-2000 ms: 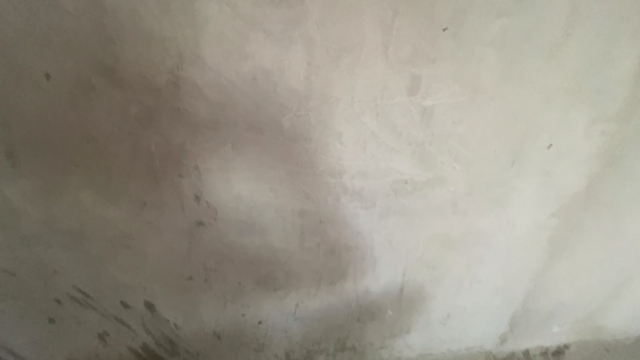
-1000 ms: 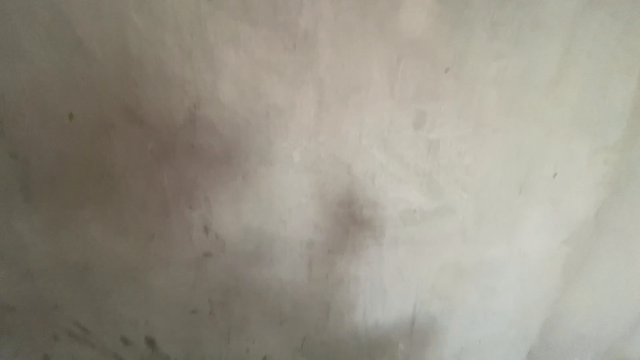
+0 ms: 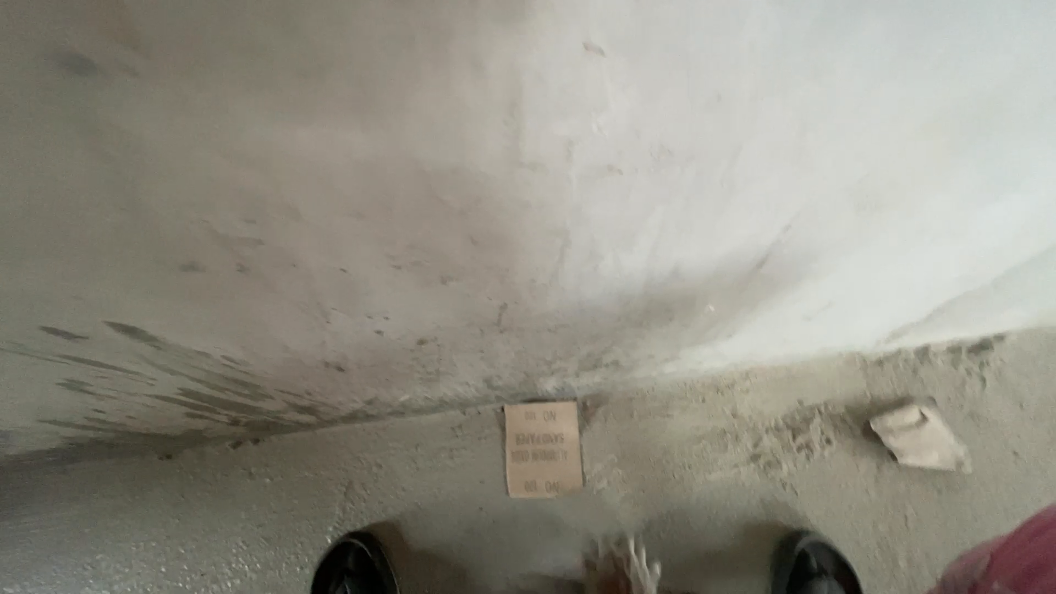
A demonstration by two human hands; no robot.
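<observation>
A flat brown sheet of sandpaper (image 3: 544, 462), printed side up, lies on the dusty floor against the foot of the plastered wall (image 3: 577, 214). Below it, at the bottom edge, is a blurred shape (image 3: 623, 568) with pale finger-like streaks. It may be one of my hands, but which one, and whether it holds anything, cannot be made out. Pinkish-red cloth (image 3: 1011, 553), perhaps a sleeve or other clothing, enters the lower right corner. No other part of my hands can be made out.
Two dark shoes (image 3: 355, 565) stand apart on the rough, gritty floor (image 3: 206, 511). A crumpled or folded pale brown piece (image 3: 920, 437), perhaps paper, lies to the right. Dark streaks mark the wall's lower left. Loose debris lies along its base.
The view has tilted down from the wall to the floor. The sandpaper, shoes, folded piece, reddish cloth and blurred shape now show; neither earlier frame has them.
</observation>
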